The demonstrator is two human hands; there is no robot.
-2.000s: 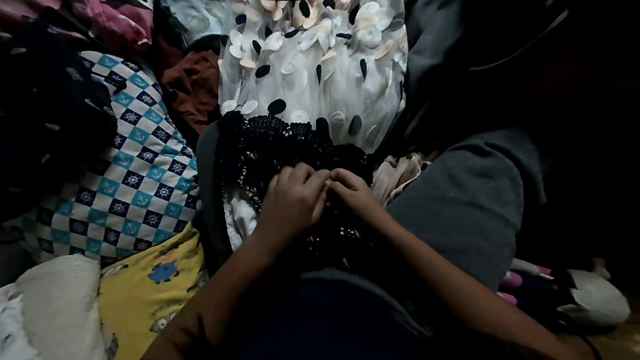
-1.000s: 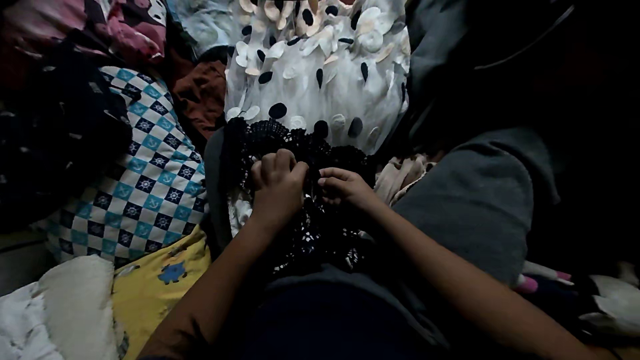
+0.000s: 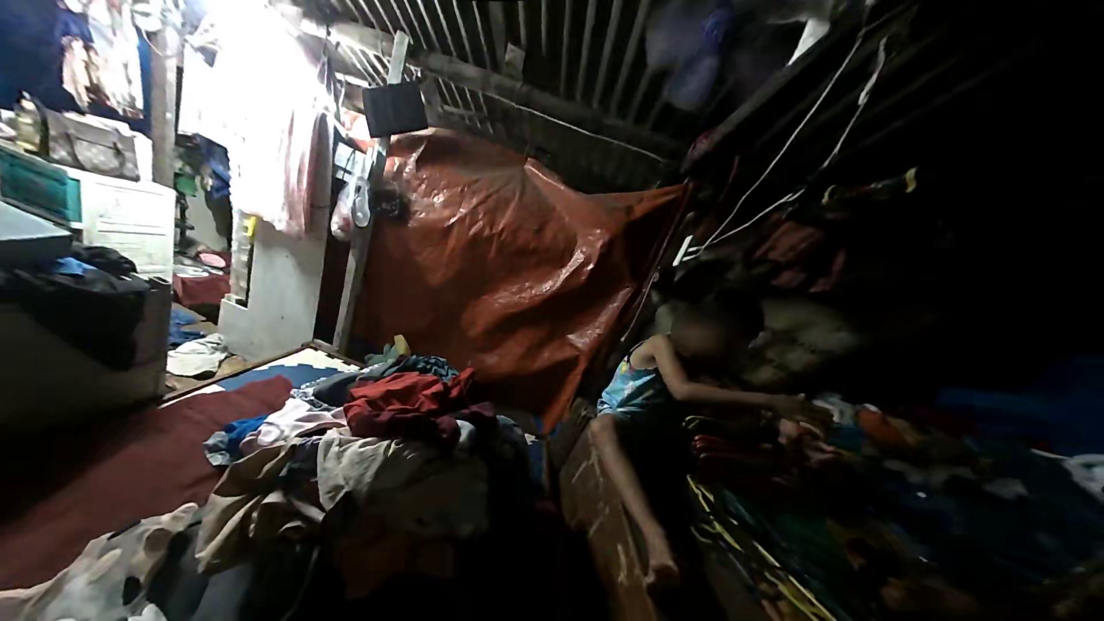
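Neither my left hand nor my right hand shows in the head view now. A heap of clothes lies in front of me, with a dark red garment [image 3: 405,401] on top and a beige garment [image 3: 259,492] lower at its left. At the bottom left is part of a pale cloth with dark spots [image 3: 129,552]. What my hands hold or touch is out of view.
Another person [image 3: 647,388] sits at the right, an arm stretched over dim piled items. An orange tarpaulin [image 3: 492,276] hangs behind the heap. A dark red mat [image 3: 155,466] lies at left, near a cabinet [image 3: 129,224]. Clothes hang at upper left.
The view has swung up and away from my lap to the room. Both hands, earlier at the black lace of the spotted white garment, have left the view.
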